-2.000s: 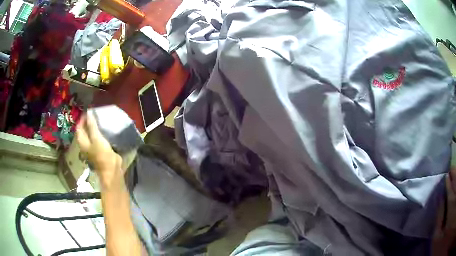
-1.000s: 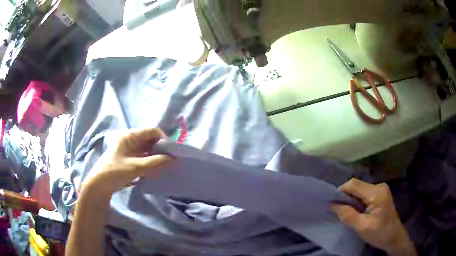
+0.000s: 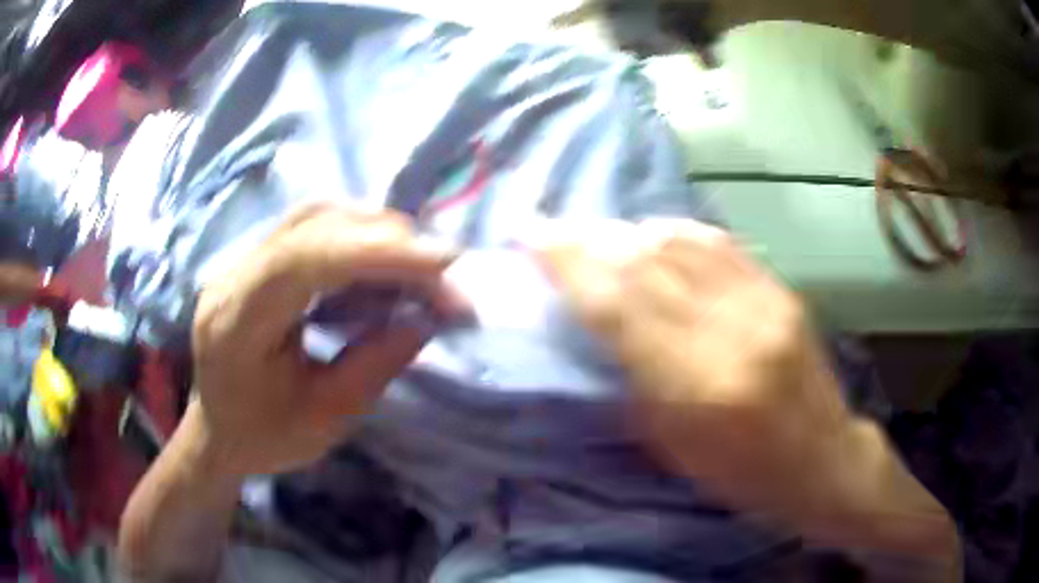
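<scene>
The grey-blue garment (image 3: pixel 547 125) lies in loose folds on the machine bed and hangs down toward me. Its small red and green logo (image 3: pixel 461 188) shows just above my hands. My left hand (image 3: pixel 308 330) is closed on a strip of the cloth, thumb and fingers meeting at its edge. My right hand (image 3: pixel 718 353) is blurred and lies over the same cloth, close beside my left. Its fingertips are on the cloth near the pinched edge. The exact fold between the hands is too blurred to tell.
Orange-handled scissors (image 3: pixel 921 211) lie on the pale machine bed (image 3: pixel 798 251) at the right. The machine head (image 3: pixel 672 25) is cut off at the top. Dark cloth (image 3: pixel 968 399) is at the right. A pink item (image 3: pixel 100 89) and a yellow item (image 3: pixel 52 389) are at the left.
Two seconds ago the view was toward a red surface with phones. Since one second ago, my right hand has moved left, close to my left hand, and the strip is no longer stretched wide between them.
</scene>
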